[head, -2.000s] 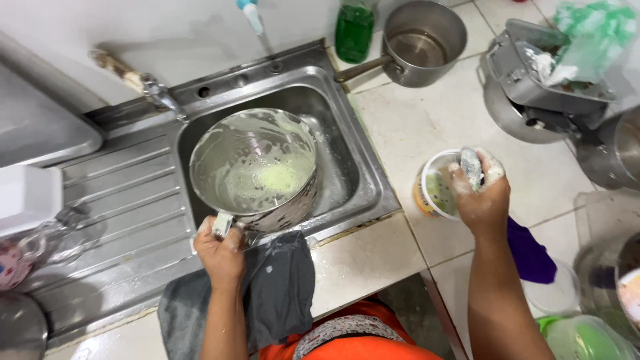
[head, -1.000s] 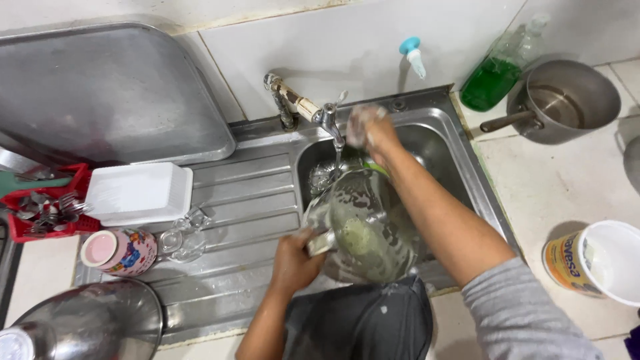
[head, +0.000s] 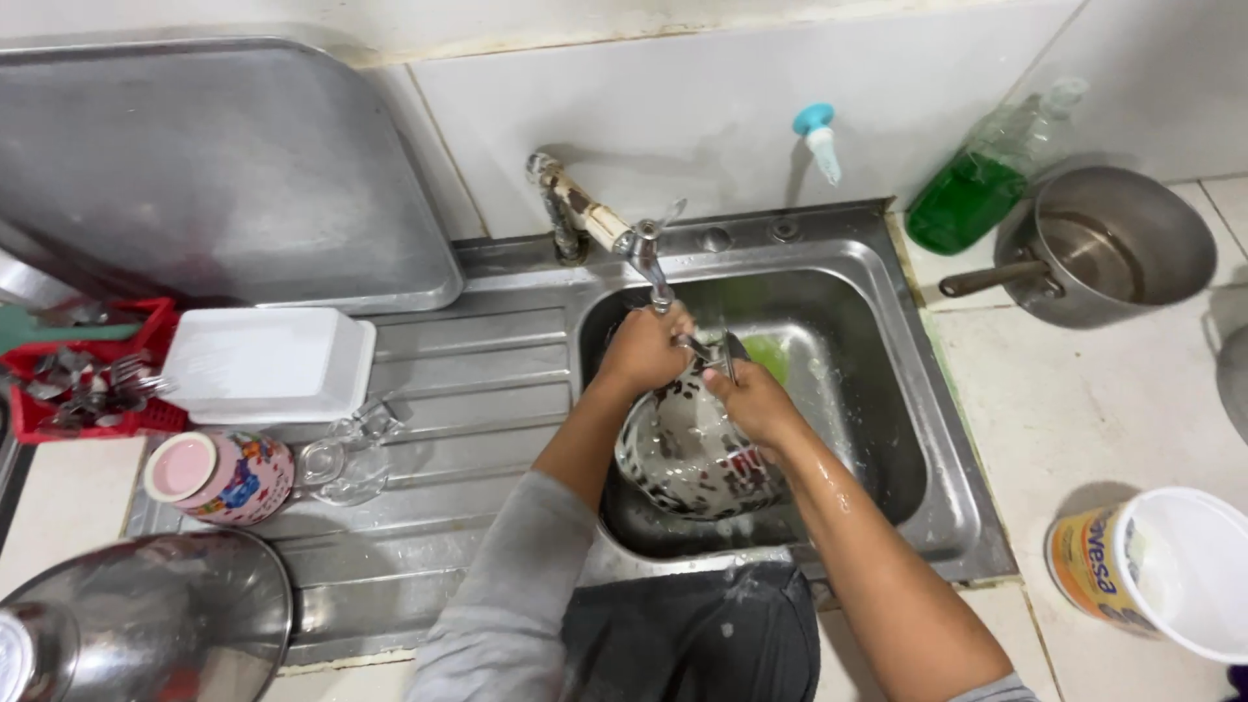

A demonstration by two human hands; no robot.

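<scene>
A speckled pot (head: 702, 453) is tilted in the steel sink (head: 877, 390), below the tap (head: 651, 258). Right under the spout is my left hand (head: 651, 346), its fingers curled at the pot's far end, beside a metal piece that looks like a handle or utensil. My right hand (head: 756, 400) grips a thin metal piece at the same end; whether it belongs to the pot cannot be told. Something green (head: 765, 356) lies on the sink floor behind my right hand. A dark cloth (head: 692, 634) hangs over the sink's front edge.
On the drainboard are a white container (head: 263, 366), a pink mug (head: 229, 478), clear glassware (head: 346, 468) and a metal bowl (head: 156, 614). A red cutlery basket (head: 97, 380) is further left. Right of the sink stand a green soap bottle (head: 965, 200), a saucepan (head: 1121, 244) and a plastic tub (head: 1092, 565).
The pot's outside has turned upward. My right hand has come from the tub, past the tap, down to the pot. My left hand has moved from the pot's near side to under the spout.
</scene>
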